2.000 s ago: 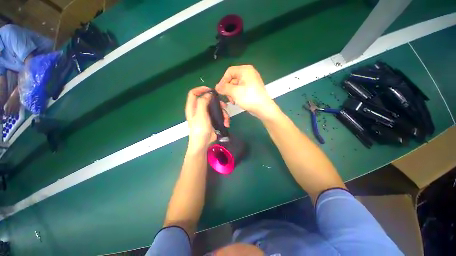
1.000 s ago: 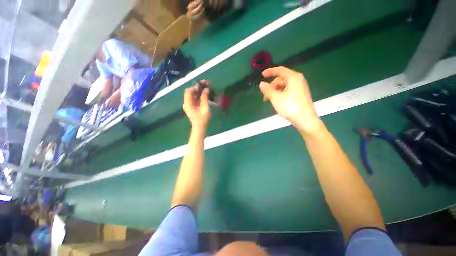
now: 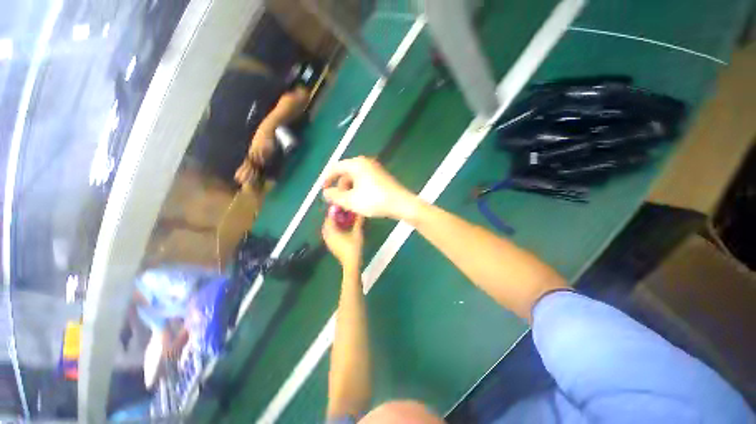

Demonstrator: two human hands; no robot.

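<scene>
A small dryer body with a pink-red round end (image 3: 341,217) is held at the middle of the view, over the green strip. My left hand (image 3: 341,240) grips it from below. My right hand (image 3: 358,189) is just above it with fingers bent; blur hides whether it touches the body or holds a small part. The dark parts of the body are mostly hidden by my hands.
A pile of glossy black handles (image 3: 584,132) lies at the right, with blue-handled cutters (image 3: 496,211) beside it. A white rail (image 3: 452,170) and grey post (image 3: 464,62) stand near my right forearm. Other people and cartons are across the line.
The view has swung round. The earlier dryer with its black handle has left my hands. My left hand now holds a pink-ended body, and my right hand has come close to it.
</scene>
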